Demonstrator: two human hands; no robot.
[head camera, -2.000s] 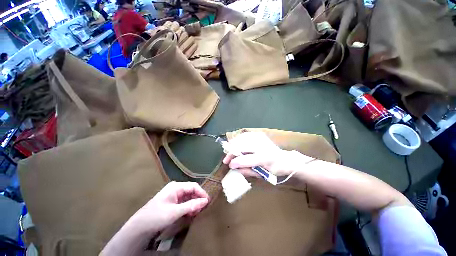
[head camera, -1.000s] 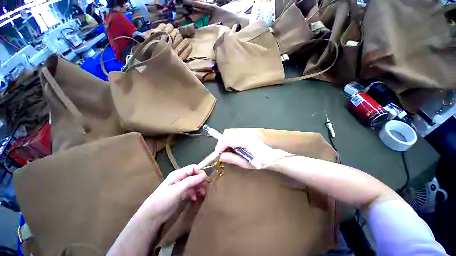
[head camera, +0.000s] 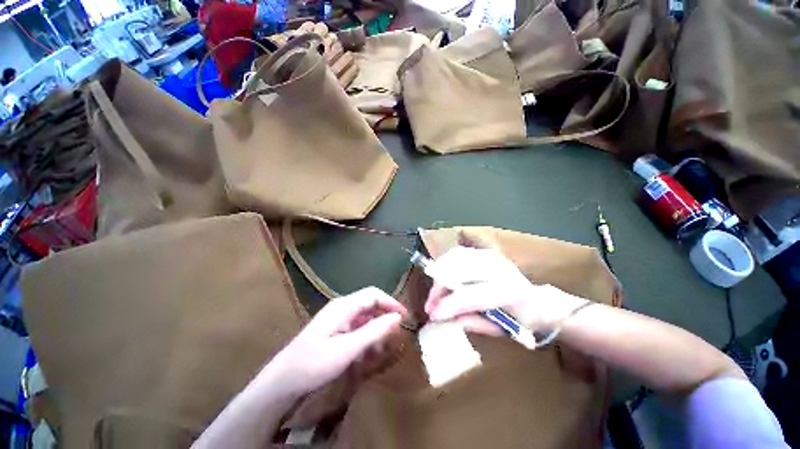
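Note:
A tan tote bag (head camera: 491, 399) lies in front of me on the dark green table. A white label (head camera: 448, 353) lies at its upper edge, just below my right hand. My right hand (head camera: 482, 285) holds a white pen-shaped tool (head camera: 510, 328) with dark blue print; its tip points up and left. My left hand (head camera: 346, 338) is just left of the label, thumb and forefinger near each other at the bag's edge. I cannot tell whether its fingers pinch anything. A thin strap (head camera: 301, 263) loops behind my left hand.
Another tan bag (head camera: 158, 307) lies at left. More bags (head camera: 303, 145) stand behind. At right are a red can (head camera: 671, 203), a white tape roll (head camera: 722, 258) and a thin corded tool (head camera: 604, 234) on the green table (head camera: 517, 193). A person in red (head camera: 230, 39) is at the back.
The label, turned up along the left fingers a second ago, now lies flat over the bag. My left hand has come away from it. The view has shifted slightly.

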